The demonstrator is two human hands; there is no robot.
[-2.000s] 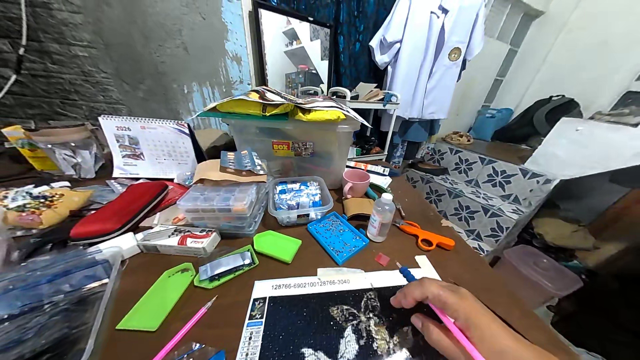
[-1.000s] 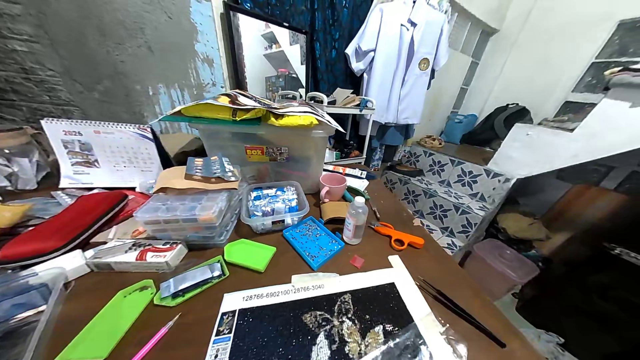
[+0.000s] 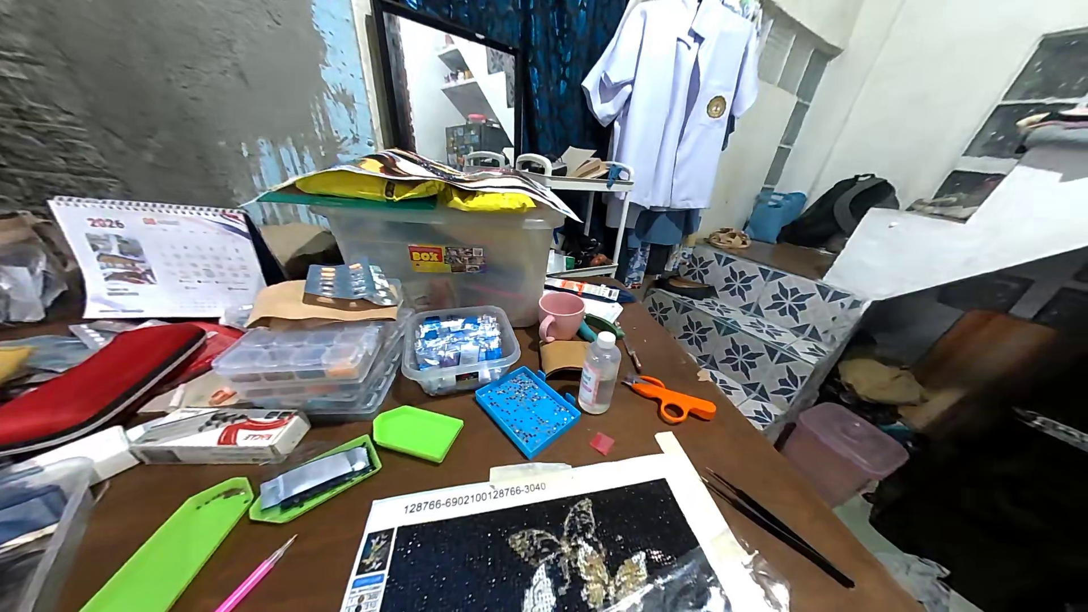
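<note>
Neither my left hand nor my right hand is in view. A diamond painting canvas [image 3: 544, 527] with a butterfly picture lies at the front of the table, clear film over its lower right part. Black tweezers [image 3: 778, 527] rest to its right. To its left are a pink pen [image 3: 257, 575], a long green tray [image 3: 170, 548] and a smaller green tray [image 3: 319, 480] holding a packet. Behind the canvas sit a blue tray [image 3: 527, 410] with small beads, a red wax piece [image 3: 602, 443], a clear bottle [image 3: 599, 374] and orange-handled scissors [image 3: 671, 399].
A tub of blue packets [image 3: 461, 348], clear compartment boxes [image 3: 310, 357], a pink mug [image 3: 561, 315] and a large plastic storage box [image 3: 442, 255] stand farther back. A red zip case [image 3: 98, 382] and a desk calendar [image 3: 157, 255] are at the left. Tiled steps [image 3: 756, 297] lie beyond the table's right edge.
Two seconds ago my right hand was over the canvas with a pink pen in it; it has left the view. The black tweezers now show where that hand was. The view has shifted.
</note>
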